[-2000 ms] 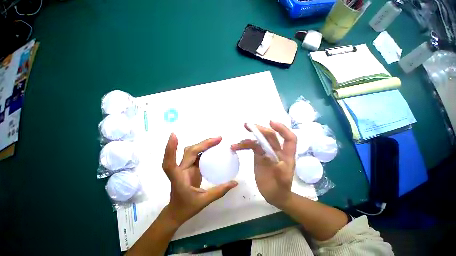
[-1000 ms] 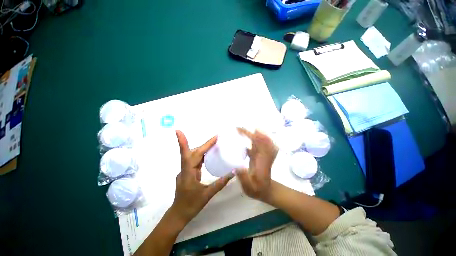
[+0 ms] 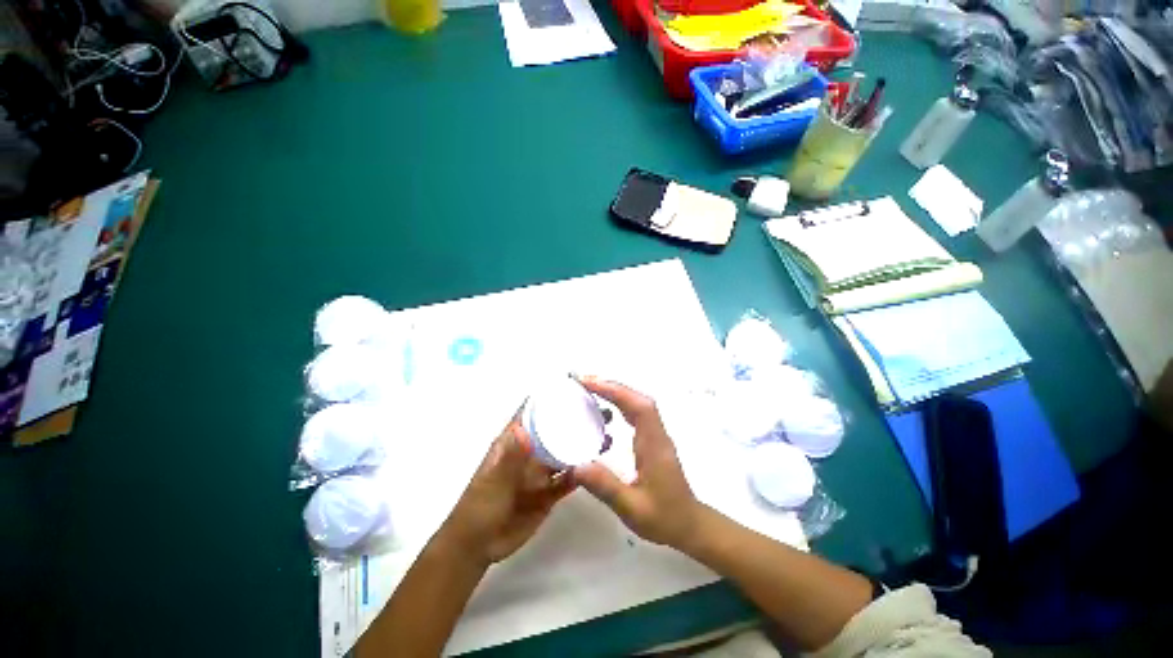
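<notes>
A round white unit (image 3: 563,422) is held above the white work sheet (image 3: 540,315), tilted so its face and rim show. My left hand (image 3: 502,495) grips its lower left side. My right hand (image 3: 647,469) grips its right side with thumb and fingers. A second white disc may lie behind it in my right hand; its edge is partly hidden. Bagged units (image 3: 341,437) stand in a column at the sheet's left edge. More bagged units (image 3: 785,418) lie in a cluster at its right edge.
A clipboard (image 3: 875,244) lies right over a blue folder (image 3: 1036,450) with a black phone or power bank (image 3: 965,476). A black and beige phone or case (image 3: 675,210), pen cup (image 3: 830,154), blue basket (image 3: 759,129), red tray (image 3: 682,67) and bottles (image 3: 943,126) stand beyond.
The view has tilted up, showing the red tray and far table edge. Both hands have closed in around the white unit; the thin disc earlier raised in my right hand no longer shows separately.
</notes>
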